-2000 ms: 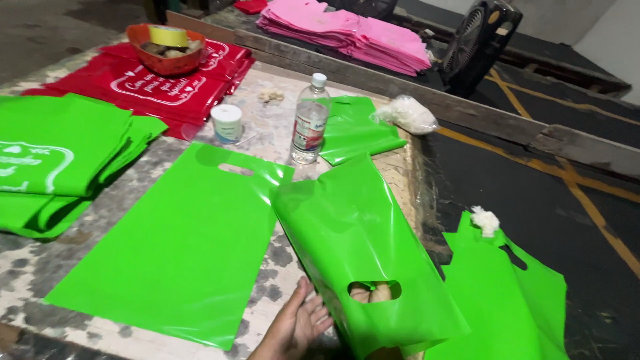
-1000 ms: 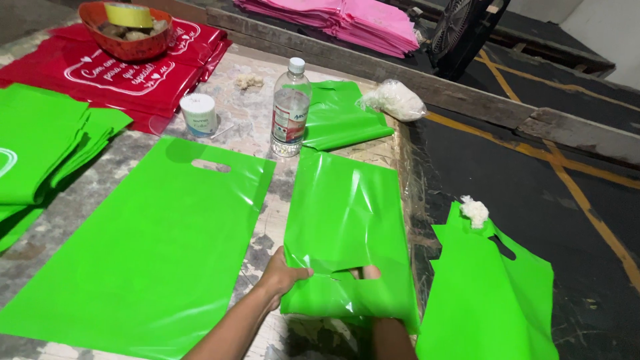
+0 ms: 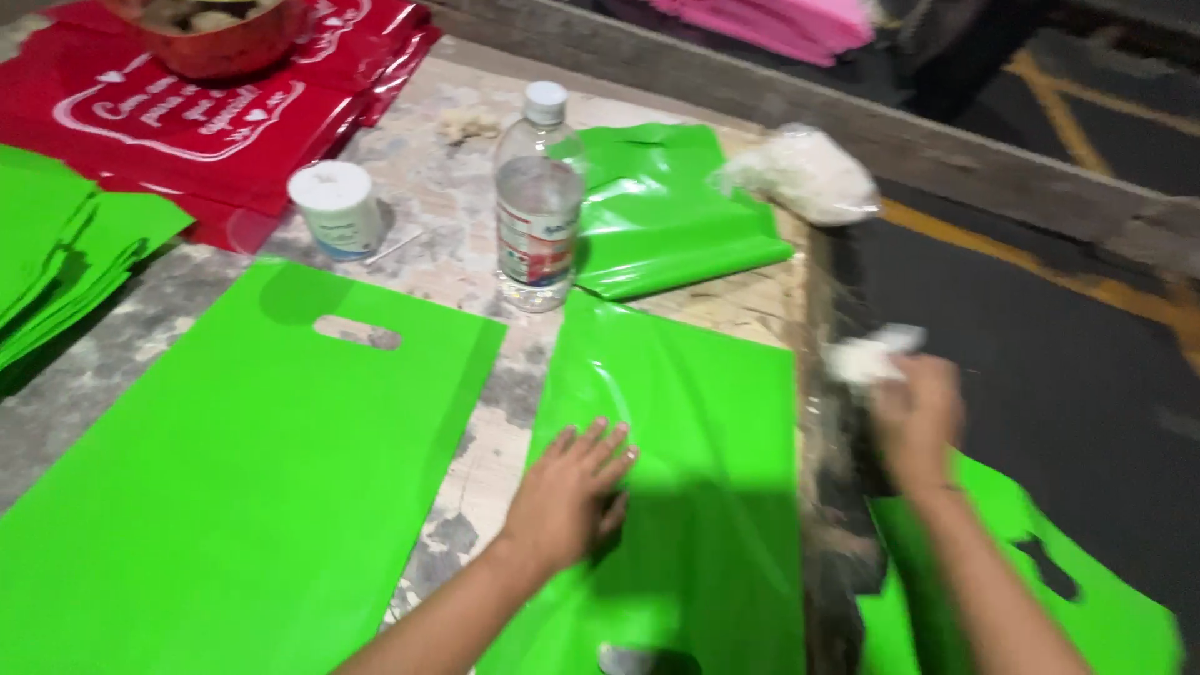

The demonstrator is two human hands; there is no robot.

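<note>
My left hand (image 3: 572, 492) rests with spread fingers on a green plastic bag (image 3: 694, 412) lying flat on the table. My right hand (image 3: 919, 412), blurred, pinches a white cotton wad (image 3: 867, 359) just past the table's right edge. Beyond the bag stands a clear bottle (image 3: 539, 225) with a white cap, part filled with clear liquid. A folded green bag (image 3: 675, 206) lies beside it. To the left another green bag (image 3: 375, 422) lies flat with its handle slot at the far end. A white tub (image 3: 336, 211) and a thin white stick (image 3: 394, 247) are near the bottle.
Stacked green bags (image 3: 84, 234) and printed red bags (image 3: 225, 122) lie at left, with an orange bowl (image 3: 220, 42) on the red ones. A plastic pouch of white cotton (image 3: 802, 173) sits at the table corner. More green bags (image 3: 994, 525) are at lower right.
My right hand has come out of the near bag and moved right to the cotton wad, now in its fingers. The bag lies flatter, and my left hand has moved onto its face.
</note>
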